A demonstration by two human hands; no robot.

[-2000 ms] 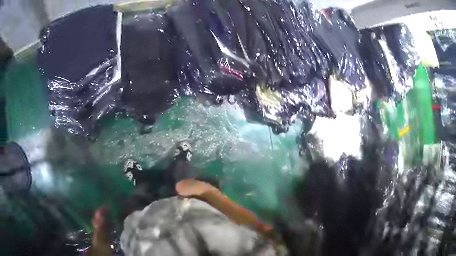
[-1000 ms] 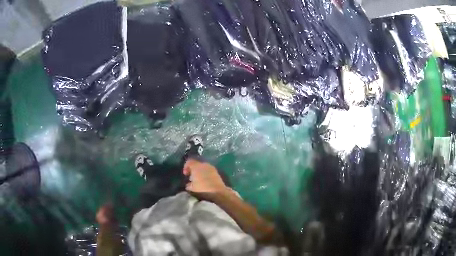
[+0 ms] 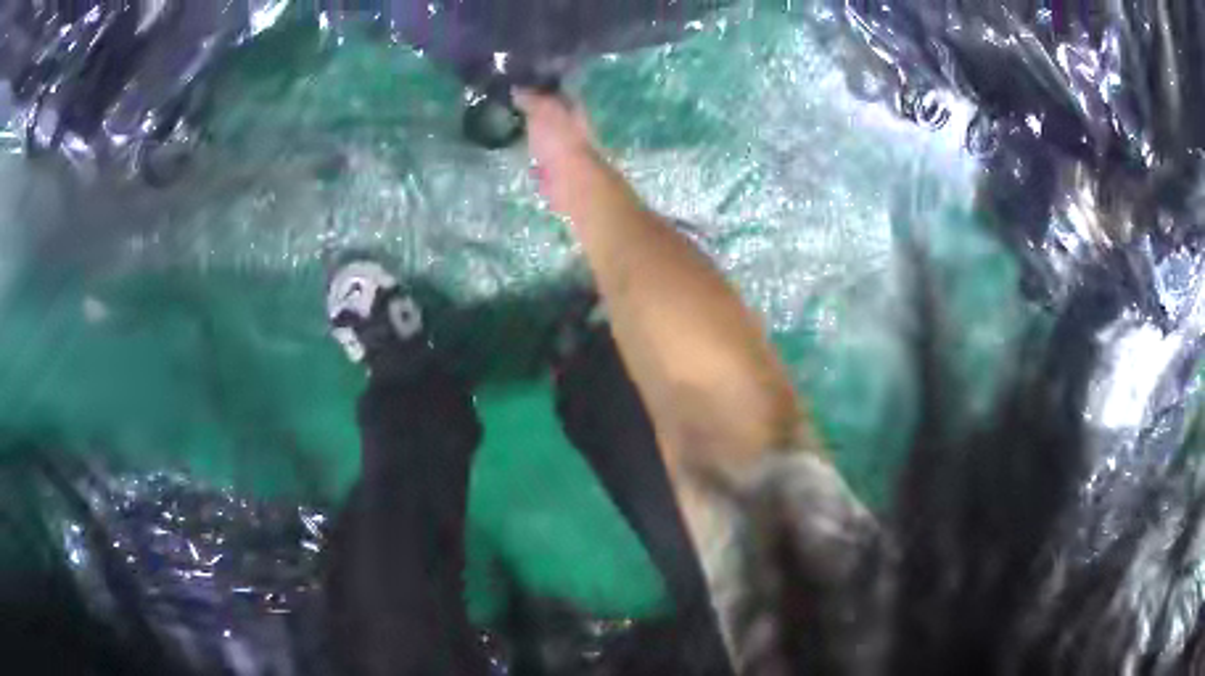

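Note:
My right hand (image 3: 558, 139) reaches forward from the lower right, bare and blurred. Its fingertips meet the lower edge of a dark bagged garment (image 3: 529, 29) at the top centre. A dark round, hook-like shape (image 3: 494, 122) sits at that edge, just left of my fingers. Blur hides whether the fingers are closed on the garment or only touch it. My left hand is not in view.
Glossy dark bagged bundles lie at the upper left (image 3: 93, 66), upper right (image 3: 1044, 79) and lower left (image 3: 218, 561). The green floor (image 3: 529, 489) shows around my shoe (image 3: 364, 306). Dark blurry strands cover the lower right.
The view has moved closer to the floor and bundles. My right hand has gone from near my body forward to the dark garment's edge. My left hand has left the picture.

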